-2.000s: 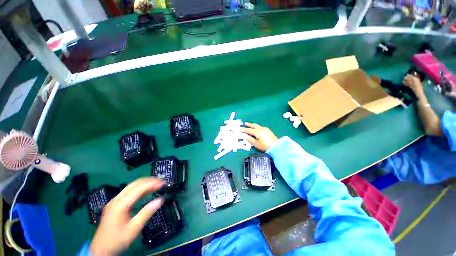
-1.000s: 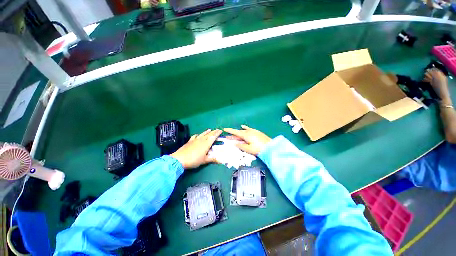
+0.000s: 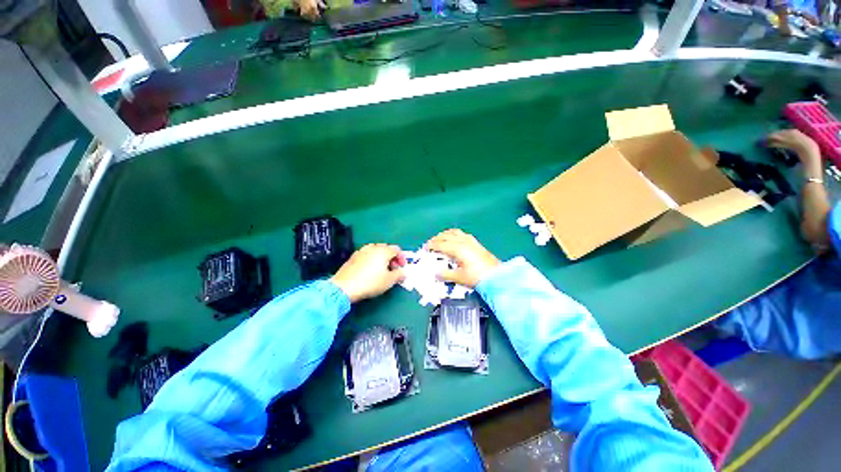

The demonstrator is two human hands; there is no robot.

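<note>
A loose pile of small white strips (image 3: 429, 277) lies on the green bench. My left hand (image 3: 371, 271) is at the pile's left side, fingers bent with the tips on the strips. My right hand (image 3: 464, 257) is at its upper right side, fingertips on the strips. Whether either hand grips a strip cannot be told. Two paler-topped black units, one (image 3: 376, 366) and another (image 3: 458, 336), lie just below the pile. More black units, one (image 3: 323, 245) and another (image 3: 230, 279), stand to the left. Others are partly behind my left sleeve.
An open brown carton (image 3: 599, 205) stands at the right, with small white pieces (image 3: 535, 229) beside it. A pink fan (image 3: 32, 281), small black parts (image 3: 129, 355) and a blue tape dispenser (image 3: 57, 419) are at the left. Another person's hand (image 3: 799, 146) works at the far right.
My left hand came from over the black units to the pile. The strips, earlier spread out, are now gathered closer together between my hands. In the last second my left fingers bent inward.
</note>
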